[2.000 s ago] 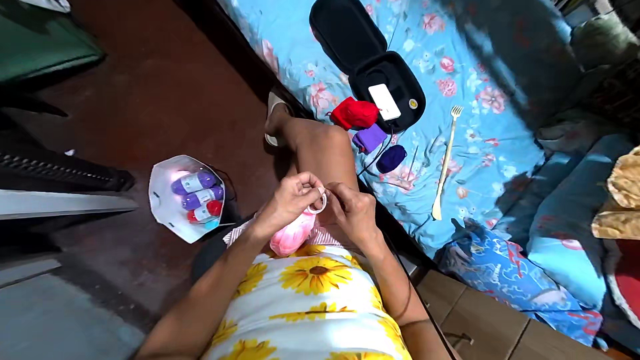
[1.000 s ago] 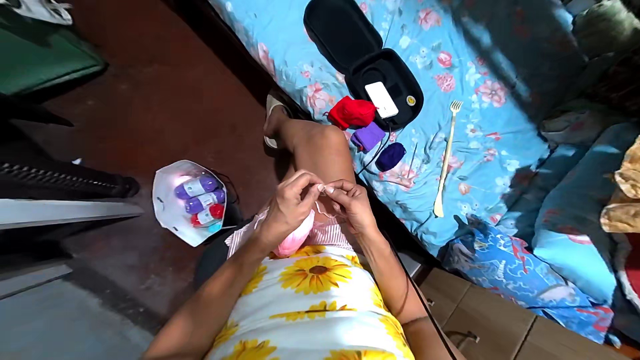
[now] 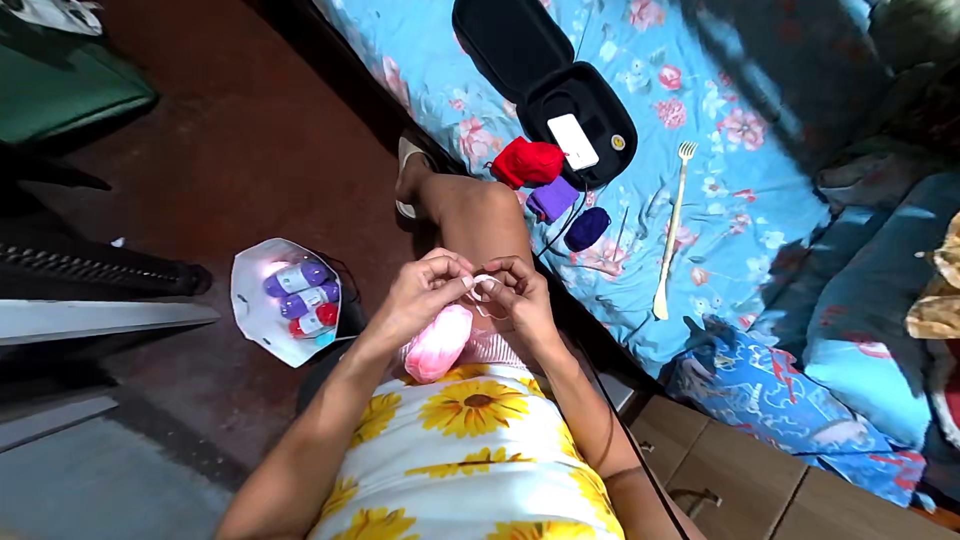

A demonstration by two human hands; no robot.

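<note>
Above my lap, my left hand (image 3: pixel 427 291) and my right hand (image 3: pixel 521 296) meet at a small white ring-like loop (image 3: pixel 486 285), each pinching it between thumb and fingers. A loose pale strand (image 3: pixel 487 311) hangs beneath the loop. Just below my left hand, a skein of pink yarn (image 3: pixel 441 345) rests on my lap against the flowered shirt. Whether the strand runs to that skein cannot be made out.
A white bag (image 3: pixel 247 300) holding purple yarn (image 3: pixel 296 279) and red yarn (image 3: pixel 315 320) stands at left. On the bed lie an open black case (image 3: pixel 611 112), red bundle (image 3: pixel 527 162), purple bundle (image 3: pixel 553 199), dark blue yarn (image 3: pixel 587 229) and back scratcher (image 3: pixel 673 232).
My hands, close together at the fingertips one second ago, are slightly farther apart, with the white loop showing between them. More of the pink skein is visible.
</note>
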